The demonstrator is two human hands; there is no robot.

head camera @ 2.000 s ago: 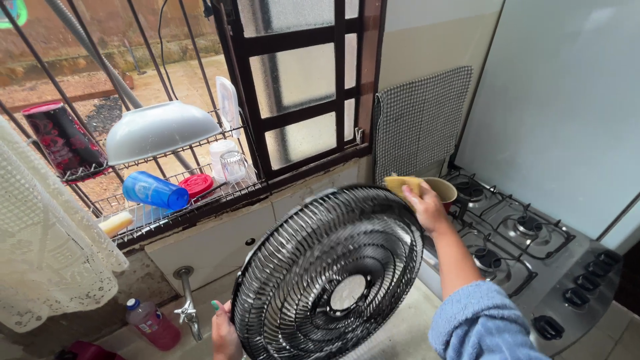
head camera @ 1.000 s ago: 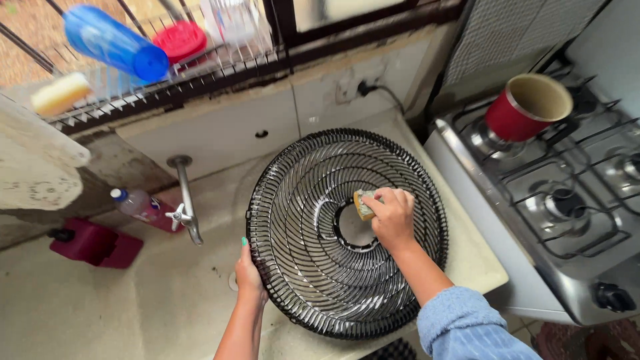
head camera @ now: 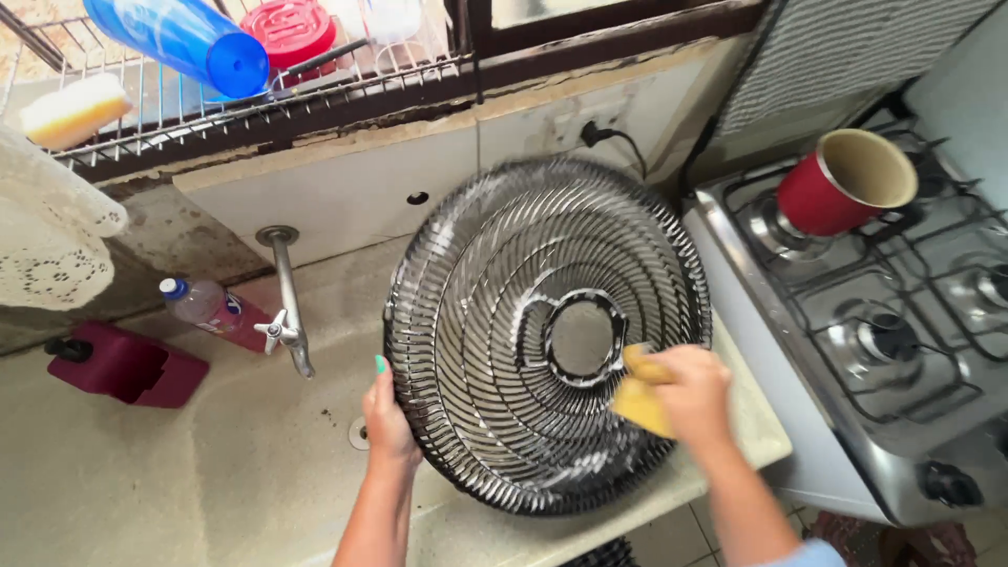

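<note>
A round black plastic fan grille [head camera: 488,315], streaked with white suds, lies tilted over the sink's right side. My left hand [head camera: 391,417] grips its lower left rim, thumb on top; the fingers behind the rim are hidden. In my right hand [head camera: 693,394] is a yellow sponge [head camera: 642,405], pressed against the ribs just right of the open centre ring. That hand is blurred. Left of the grille, a metal faucet [head camera: 288,291] comes out of the wall over the sink.
A bottle of pink liquid [head camera: 224,311] and a maroon plastic holder [head camera: 130,366] stand at the sink's back left. A wire rack [head camera: 169,110] holds a blue cup [head camera: 189,43], a red lid [head camera: 290,33] and a pale sponge [head camera: 76,112]. On the gas stove [head camera: 835,315] at right sits a red pot [head camera: 835,185].
The sponge has moved from the grille's upper right rim to the centre ring, then slightly right and down. The left hand keeps hold of the rim. The view has tipped down.
</note>
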